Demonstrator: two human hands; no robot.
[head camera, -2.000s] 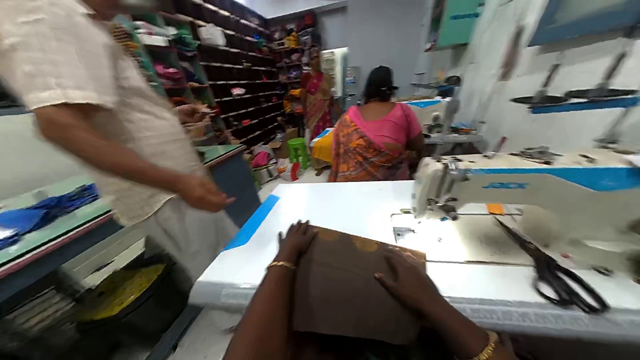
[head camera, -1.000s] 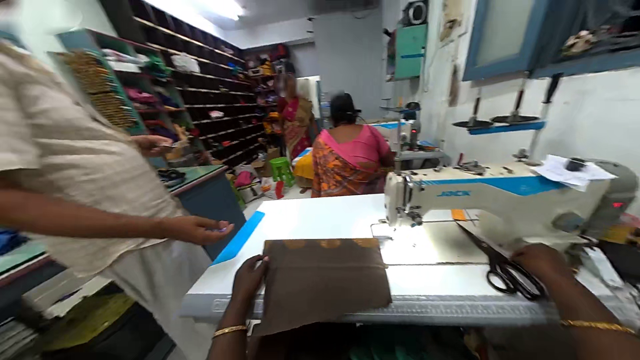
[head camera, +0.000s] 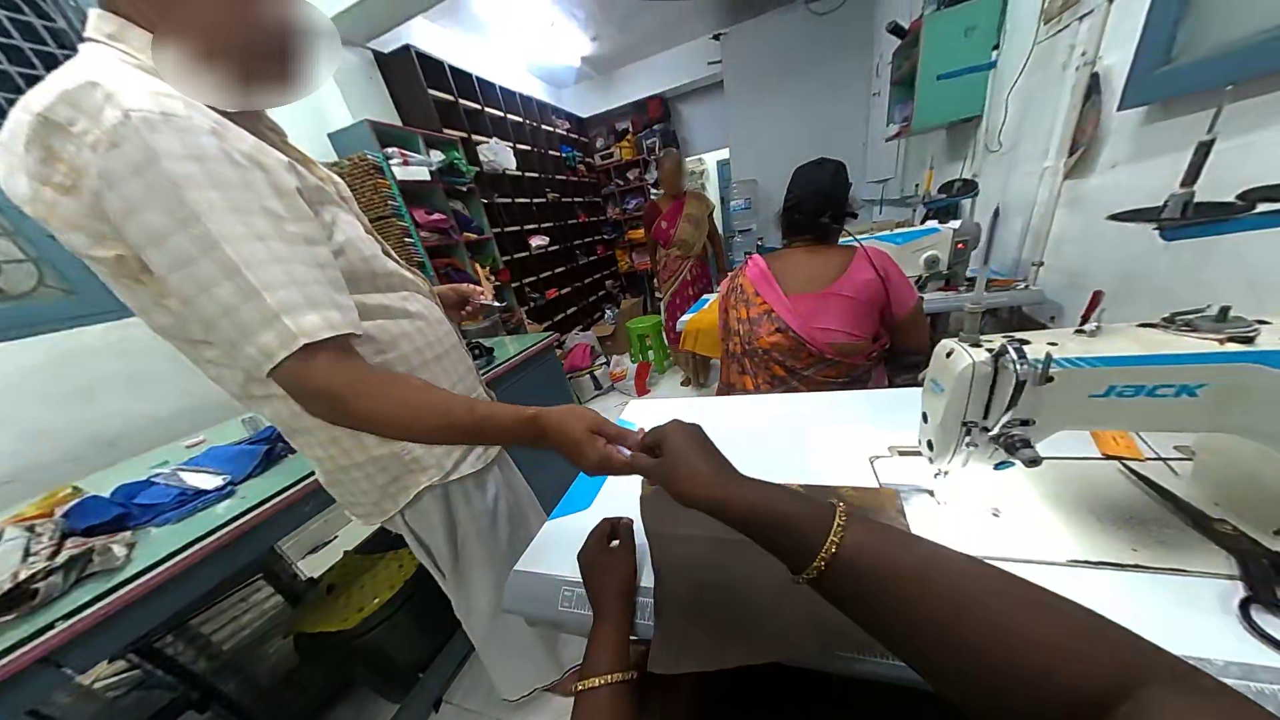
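Observation:
My right hand (head camera: 685, 462) reaches across to the left, its fingertips meeting those of a standing person's hand (head camera: 590, 440); a small pale thing shows between them, too small to name. My left hand (head camera: 608, 565) is curled at the table's left front edge, just left of a brown cloth piece (head camera: 750, 590); whether it holds anything cannot be seen. The cloth lies flat on the white sewing table (head camera: 760, 430) and hangs over its front edge. To its right stands a white and blue Jack sewing machine (head camera: 1100, 400), with black-handled scissors (head camera: 1225, 545) on its bed.
The standing person is close at the table's left side. Behind the table sits a person in a pink blouse (head camera: 840, 300); another person (head camera: 682, 260) stands farther back. A green-topped table (head camera: 200, 540) with blue cloth is at left, above a dark bin (head camera: 370, 600). Shelves line the back.
My right hand has moved from beside the scissors leftward to the standing person's hand. My left hand was on the cloth's left edge and is now off to its left.

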